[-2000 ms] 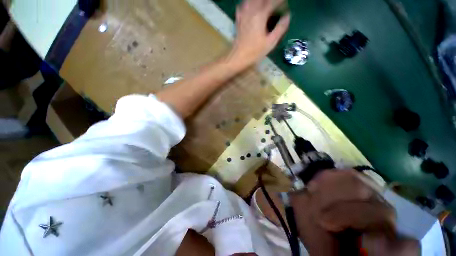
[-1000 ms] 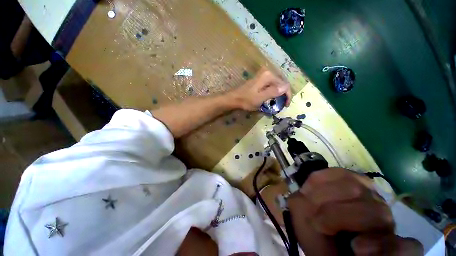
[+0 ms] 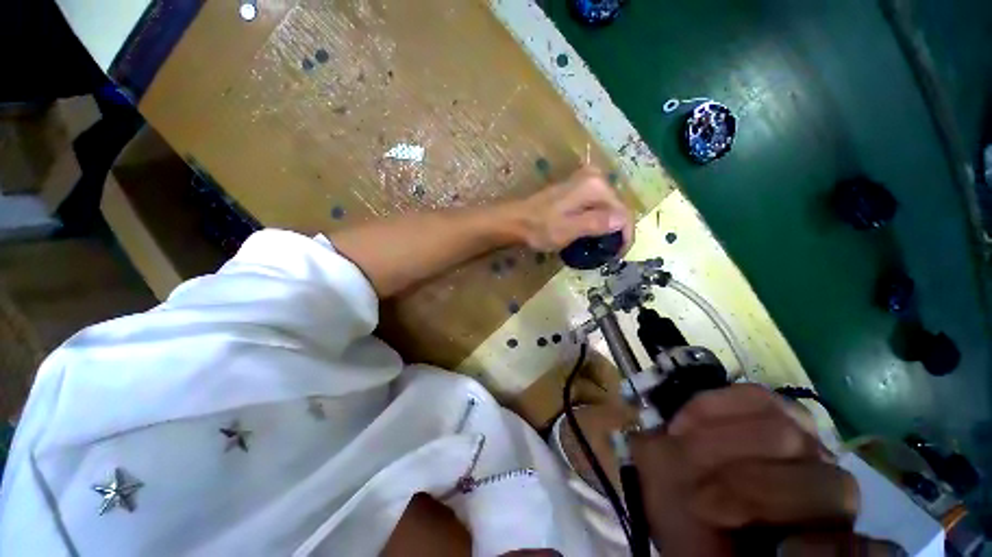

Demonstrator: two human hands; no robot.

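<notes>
My left hand (image 3: 579, 209) holds a round dark housing unit (image 3: 593, 250) over the border of the brown board (image 3: 359, 120) and its pale yellow end section (image 3: 696, 261). A thin pale lead sticks up by the fingers. My right hand (image 3: 756, 462) is closed around the auto-feed screwdriver (image 3: 680, 375); its grip is mostly hidden by the fingers. The silver screwdriver nose (image 3: 629, 285) is right at the unit's lower edge; whether they touch is hard to tell. The clear screw feed hose (image 3: 713, 316) bends away from the nose.
The green conveyor belt (image 3: 783, 174) runs along the right. A shiny housing unit (image 3: 709, 132) with a ringed lead lies on it, with several dark units (image 3: 865, 202) further right. A black cable (image 3: 577, 419) hangs below the tool. Cartons (image 3: 141, 218) stand at the left.
My left hand reached over the belt, then came back to the tool nose with a unit. The unit's shiny face has since turned out of sight. Units on the belt have shifted up the picture.
</notes>
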